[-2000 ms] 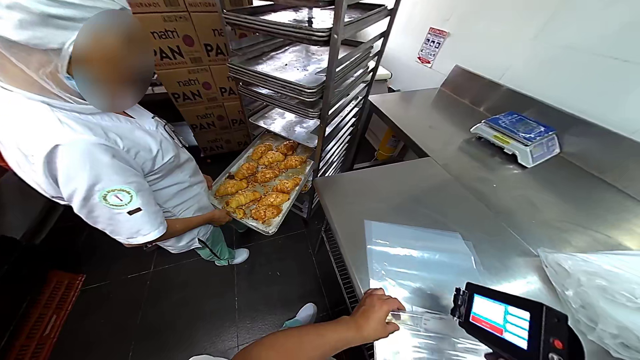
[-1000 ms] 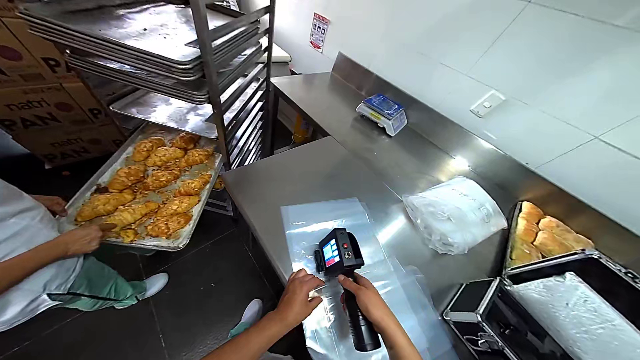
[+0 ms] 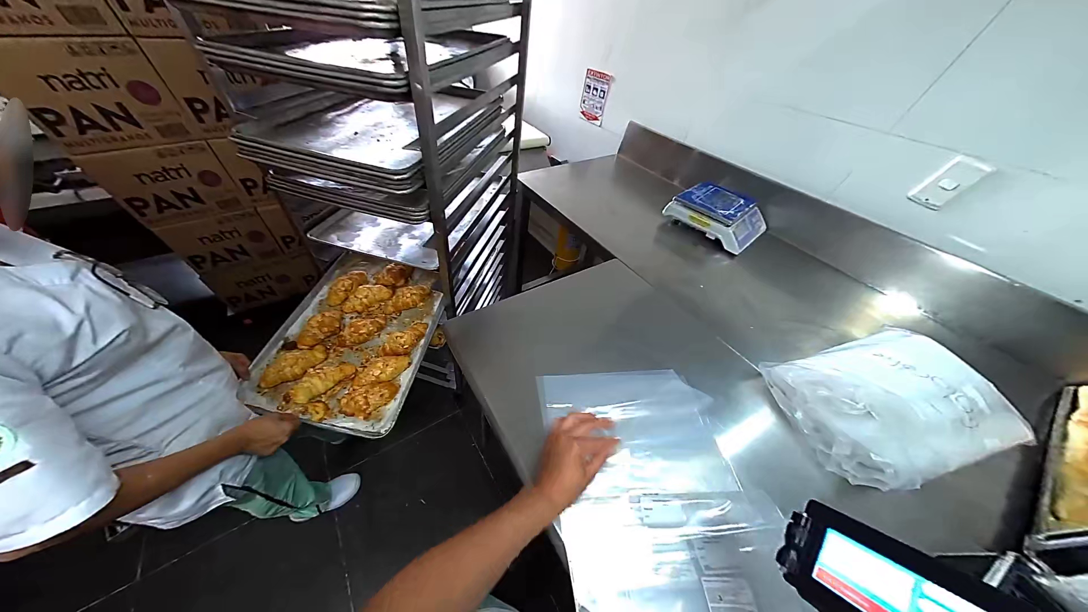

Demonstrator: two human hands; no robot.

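Observation:
My left hand (image 3: 578,455) is over the left side of the clear plastic bags (image 3: 637,476), fingers apart, with nothing seen in it; whether it touches the plastic is unclear. The bags lie flat on the steel table (image 3: 561,323) near its front edge. A black handheld device with a lit screen (image 3: 888,578) is at the lower right, cut off by the frame edge. My right hand is not visible. At the left, a person's hands hold a metal tray (image 3: 408,382) of golden filled pastries (image 3: 364,331).
A tray rack (image 3: 433,170) stands beyond the table's left end. A blue and white scale (image 3: 714,217) sits near the back wall. A bundle of plastic bags (image 3: 901,408) lies to the right, beside a pan of bread (image 3: 1075,459). Cardboard boxes (image 3: 178,187) are stacked behind the person.
My right hand, seen on the black device one second ago, is out of view. My left hand has moved away from the device. The view has turned left.

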